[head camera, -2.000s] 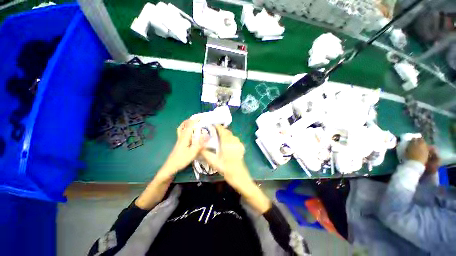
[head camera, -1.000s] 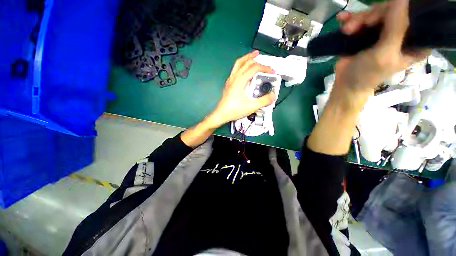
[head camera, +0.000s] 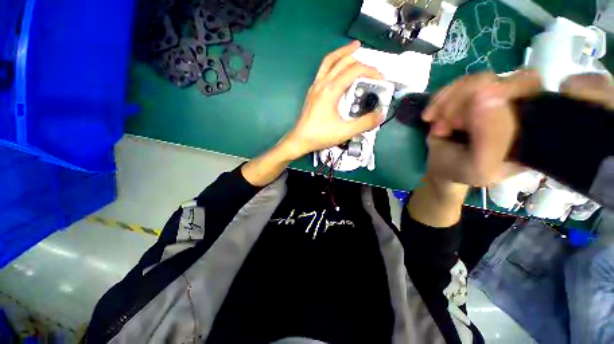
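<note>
My left hand (head camera: 328, 107) grips a white camera housing (head camera: 397, 69) on the green bench. Its rounded head faces up and shows a dark lens and small round parts. Thin red and black wires hang from the housing past the bench edge. My right hand (head camera: 471, 127), blurred, is closed around a black electric screwdriver (head camera: 412, 109). The screwdriver's tip end points left at the housing's face; whether it touches a screw cannot be told. A dark sleeve-like shape, blurred, crosses at the right behind my right hand.
Dark face plates (head camera: 214, 72) lie piled at upper left beside a blue bin (head camera: 60, 87). The screw feeder (head camera: 404, 23) stands beyond the housing. Clear sealing rings (head camera: 454, 44) lie right of it. White housings (head camera: 562, 50) crowd the right. Another person's grey trousers show at lower right.
The screwdriver has moved from beside the feeder down to the housing's face, with my right hand around it. My left hand holds the housing as before. The view has shifted slightly.
</note>
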